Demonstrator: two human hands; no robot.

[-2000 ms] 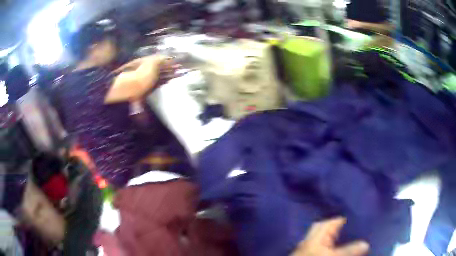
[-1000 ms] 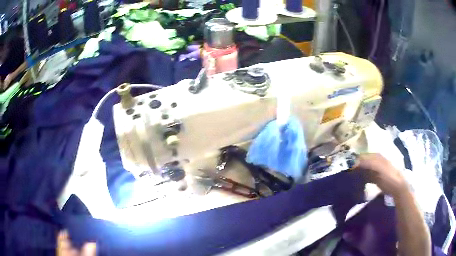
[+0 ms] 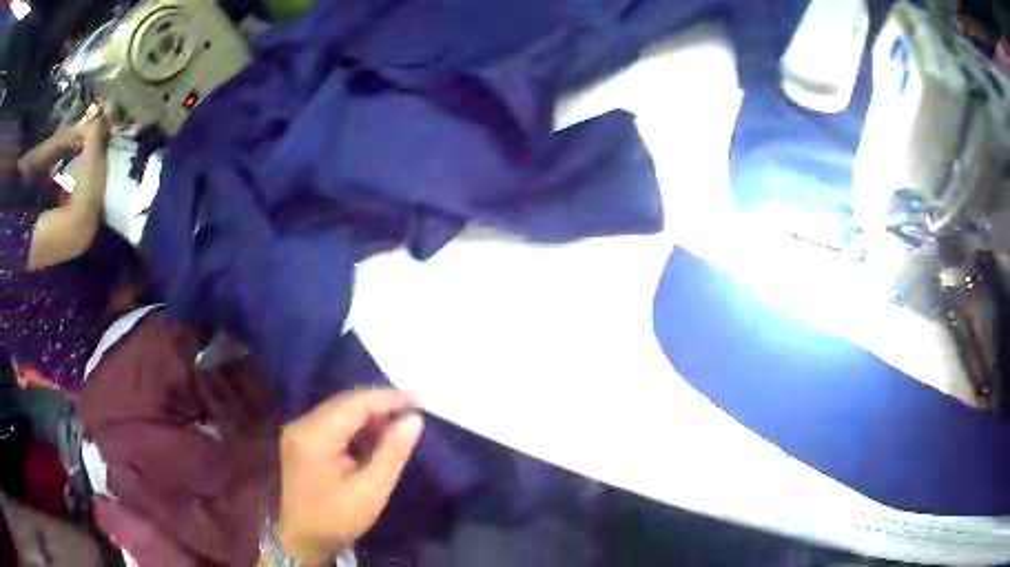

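Observation:
A navy cut panel (image 3: 820,388) with a curved end lies flat on the white table below the machine's needle area, bright blue under the lamp. The cream sewing machine head (image 3: 925,122) is at the upper right, cut off by the picture's edge. A large crumpled navy heap (image 3: 443,155) lies to its left. My left hand (image 3: 349,471), a metal band at its wrist, is at the table's front left edge, away from the panel. Its thumb and forefinger are curled close; whether they pinch any cloth is unclear. My right hand is out of view.
The white table (image 3: 509,332) curves along its front edge. The white lamp (image 3: 825,50) hangs left of the head. At left are another person's arm (image 3: 78,210), maroon cloth (image 3: 183,437) and another cream machine (image 3: 166,55).
The view has swung left from the machine. The navy panel's curved end now shows on the table. My left hand shows more fully; my right hand has gone out of view.

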